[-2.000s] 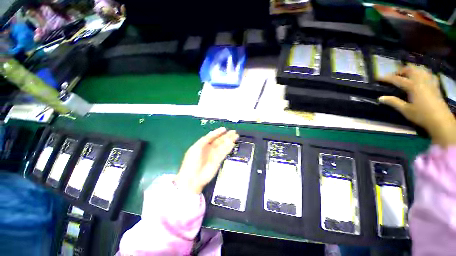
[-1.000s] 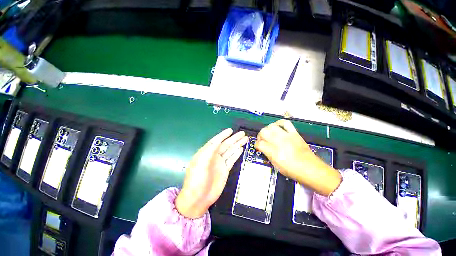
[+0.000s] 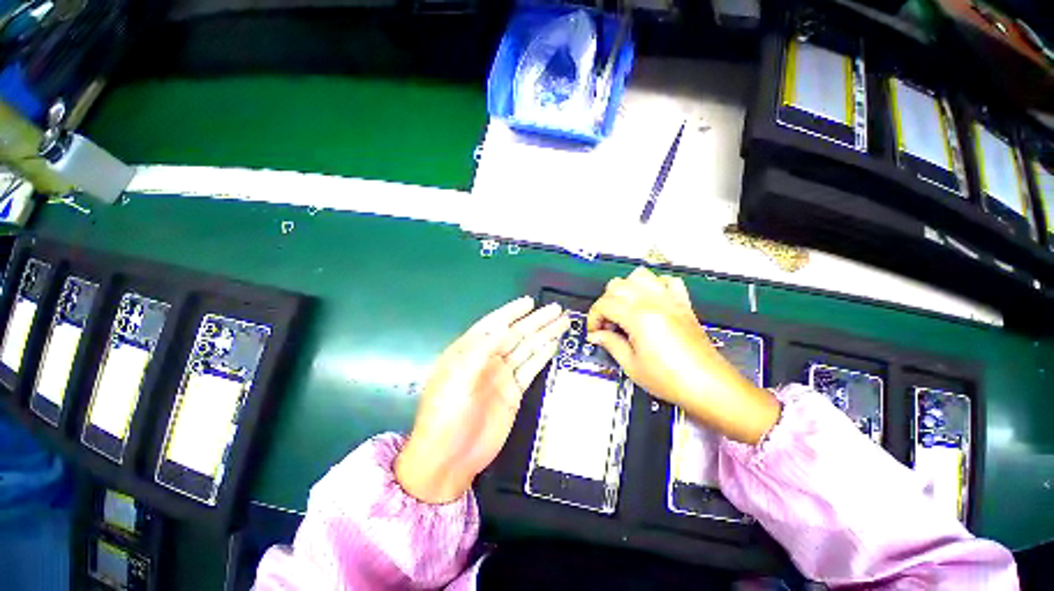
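Observation:
A black phone tray (image 3: 647, 425) lies in front of me with several open phone bodies in its slots. My left hand (image 3: 476, 387) lies palm up at the tray's left end, fingers extended, its fingertips at the upper left corner of the leftmost phone body (image 3: 578, 433). It holds nothing visible. My right hand (image 3: 661, 344) is above the camera end of that phone body, its fingers bent and pinched together. Whether a small part is between the fingertips is too small to tell. The right wrist and sleeve partly cover the second phone body (image 3: 693, 462).
A second tray (image 3: 257, 381) with phone bodies is at left. A blue bin (image 3: 509, 87) with a clear bag and a thin dark stick (image 3: 663, 171) sit on white paper (image 3: 520, 191). Stacked trays (image 3: 798, 191) are at right. Small rings (image 3: 490, 246) lie on the mat.
Compared with two seconds ago, my right hand has come from the stacked trays to the leftmost phone body's camera end. In the last second it has lifted slightly, and the view has shifted a little.

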